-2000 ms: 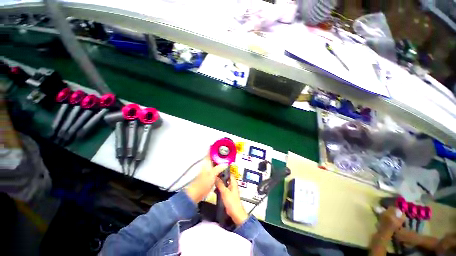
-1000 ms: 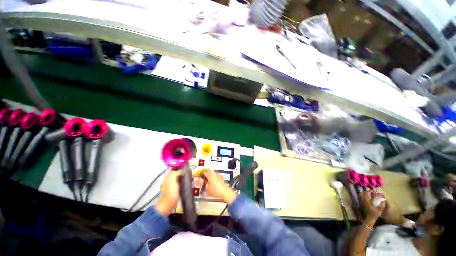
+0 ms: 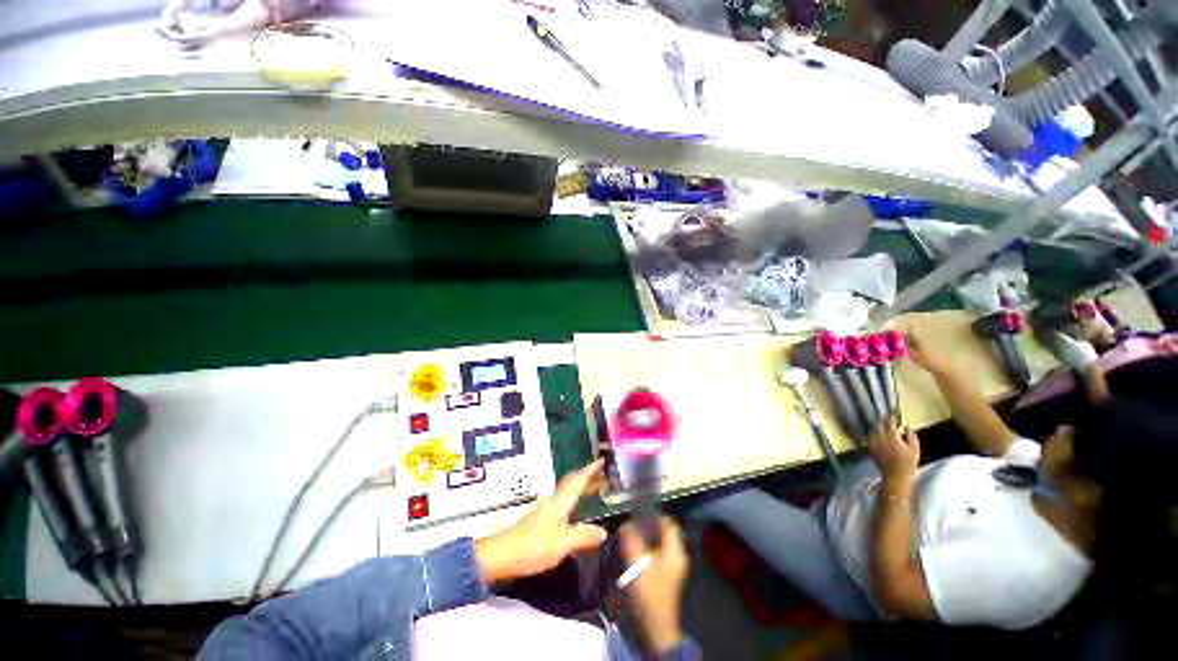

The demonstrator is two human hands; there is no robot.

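Note:
A hair dryer [image 3: 643,446] with a pink ring stands head up over the near edge of the tan sheet. My right hand [image 3: 656,581] is around its dark handle, which is slightly blurred. My left hand [image 3: 545,527] is just left of the dryer with its fingers spread, holding nothing. The white power tester [image 3: 468,446], with two displays and yellow and red spots, lies left of my hands. Thin grey leads [image 3: 317,471] run from its left side. The boxed instrument is mostly hidden behind the dryer.
Dryers [image 3: 80,484] lie on the white board at far left. Several more dryers [image 3: 863,375] lie at right, near a seated person [image 3: 982,529]. A parts tray [image 3: 659,304] with bags is behind the tan sheet. A long white shelf [image 3: 323,110] crosses above the green belt [image 3: 233,291].
The view has swung right. The dryer has moved from the tester to its right, now in my right hand. My left hand has come off the handle and opened. The plug is gone from the tester.

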